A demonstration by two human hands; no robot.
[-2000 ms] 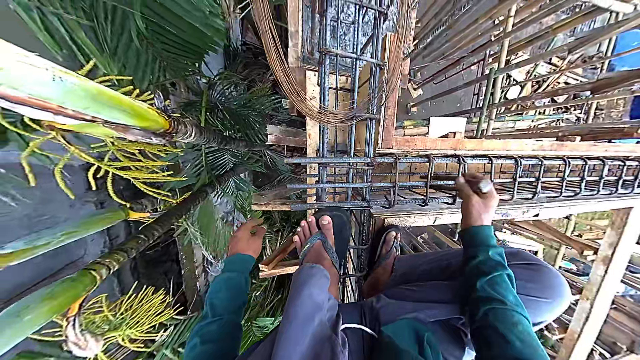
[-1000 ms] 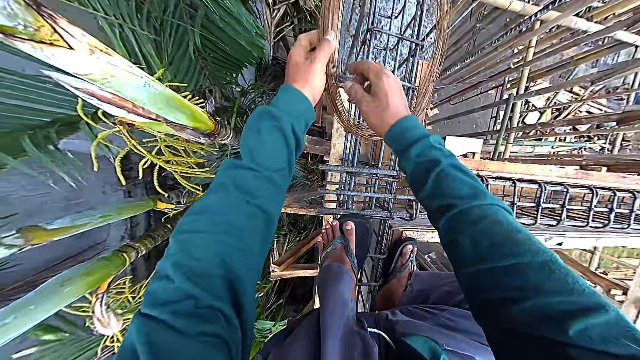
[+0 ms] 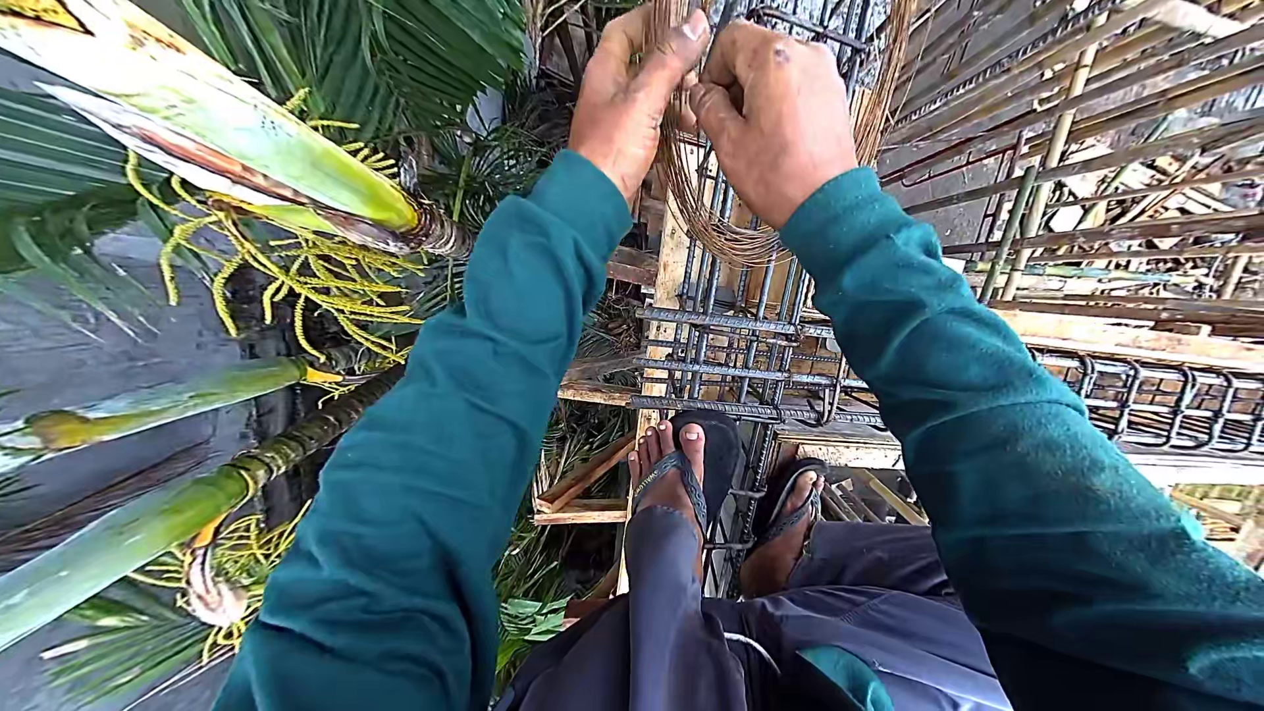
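A coil of thin brown tie wire (image 3: 731,237) hangs at the top centre, above the steel reinforcing bars (image 3: 736,321). My left hand (image 3: 632,94) grips the left side of the coil, thumb across the strands. Close against it, my right hand (image 3: 775,109) is curled with thumb and fingers pinched at the strands; whether it holds one wire end or several is hidden by the fingers. The coil's right side passes behind my right hand. Below the coil, a rebar cage runs between wooden formwork boards (image 3: 671,267).
My sandalled left foot (image 3: 671,464) and right foot (image 3: 790,504) stand at the cage. Palm trunks (image 3: 148,533) and fronds crowd the left. Another rebar beam cage (image 3: 1165,395) runs right, below bamboo poles (image 3: 1057,148).
My left hand, empty two seconds ago, has moved up to the coil and taken hold of it. My right hand has moved from the right-hand beam to the coil, beside the left.
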